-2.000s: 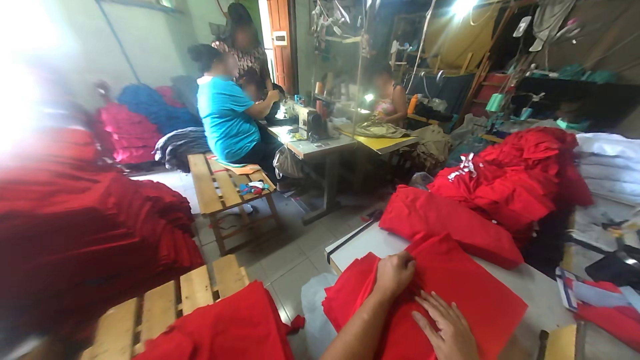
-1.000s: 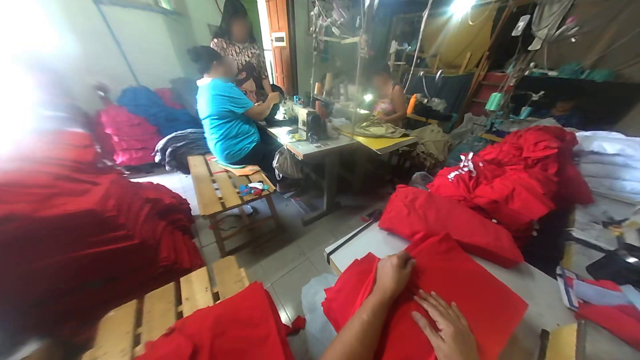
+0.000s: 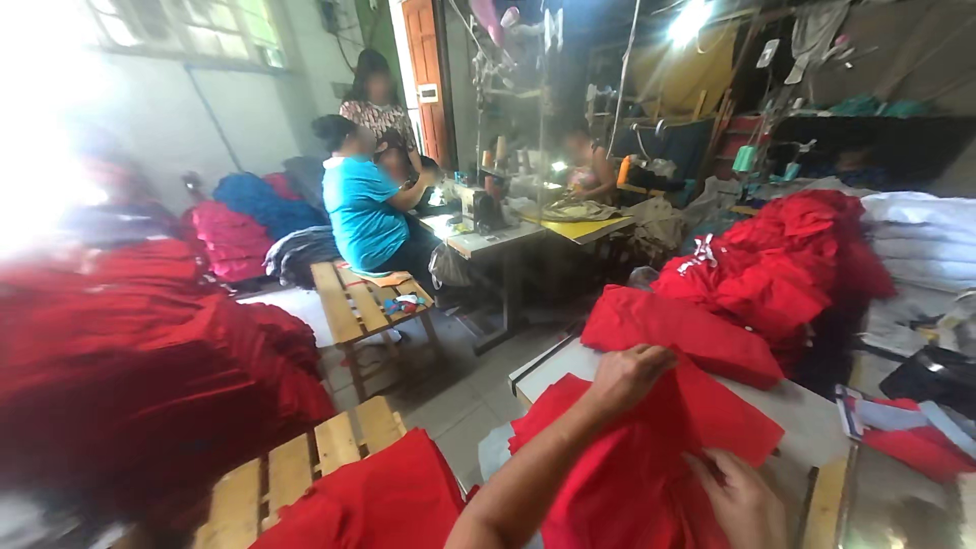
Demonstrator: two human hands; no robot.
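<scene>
Red fabric pieces lie in a loose stack on the white tabletop. My left hand pinches the upper edge of a red piece between thumb and fingers, lifted a little above the stack. Low at the right, my right hand rests at the fabric's near side, thumb and fingers around a fold of it. A folded red cloth bundle lies just beyond my left hand. More red fabric is draped on the wooden slatted bench at the lower left.
A large red fabric pile stands at left, another red heap at right beside folded white cloth. People sit and stand around a sewing machine at a table beyond. A second slatted bench stands before them.
My left hand has moved up and away with the edge of the red fabric, which was lying flatter. My right hand has shifted, and its fingers are no longer spread flat on the cloth.
</scene>
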